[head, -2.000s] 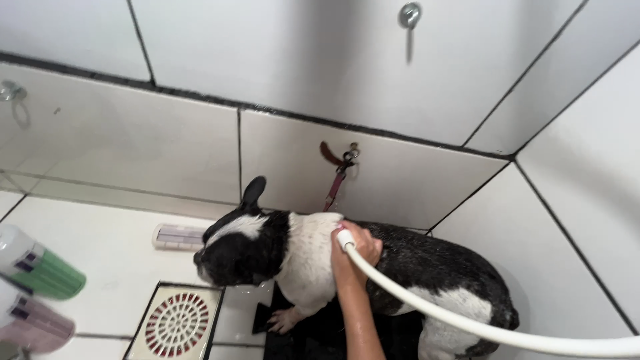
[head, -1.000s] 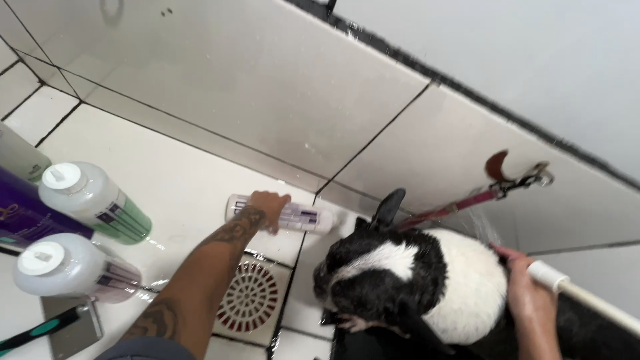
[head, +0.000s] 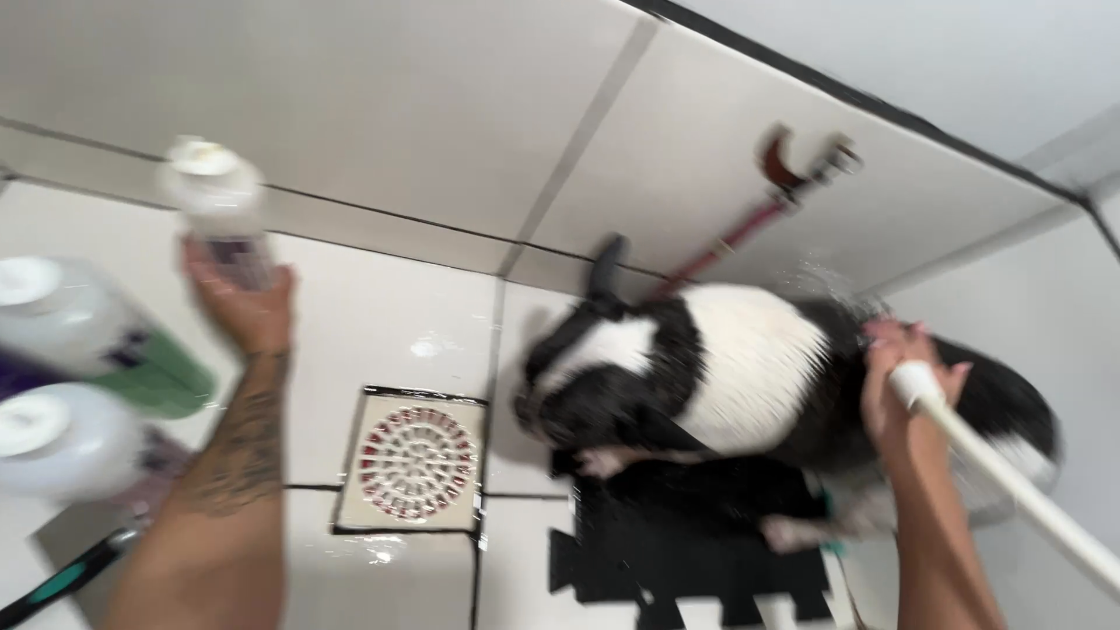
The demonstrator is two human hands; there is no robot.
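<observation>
My left hand (head: 241, 302) grips a clear plastic bottle (head: 219, 197) with a white cap, raised at the left near the wall. My right hand (head: 910, 376) holds the end of a white hose (head: 1006, 481) against the back of a wet black-and-white dog (head: 752, 367); water sprays by the fingers. The dog faces left, its forepaws by a black foam mat (head: 700, 542). A red leash (head: 726, 245) runs from its neck area to a metal fitting (head: 840, 157) on the tiled wall. The moving bottle is blurred.
At the left stand a bottle of green liquid (head: 157, 359) and a bottle of pinkish liquid (head: 79, 442), beside a black-and-teal handle (head: 66, 577). A round-grated floor drain (head: 420, 464) lies between my left forearm and the dog. Tiled walls enclose the back and right.
My left hand has lifted the bottle off the floor by the wall and moved it left. Two seconds ago that hand was out of view. My right hand stays with the hose on the dog.
</observation>
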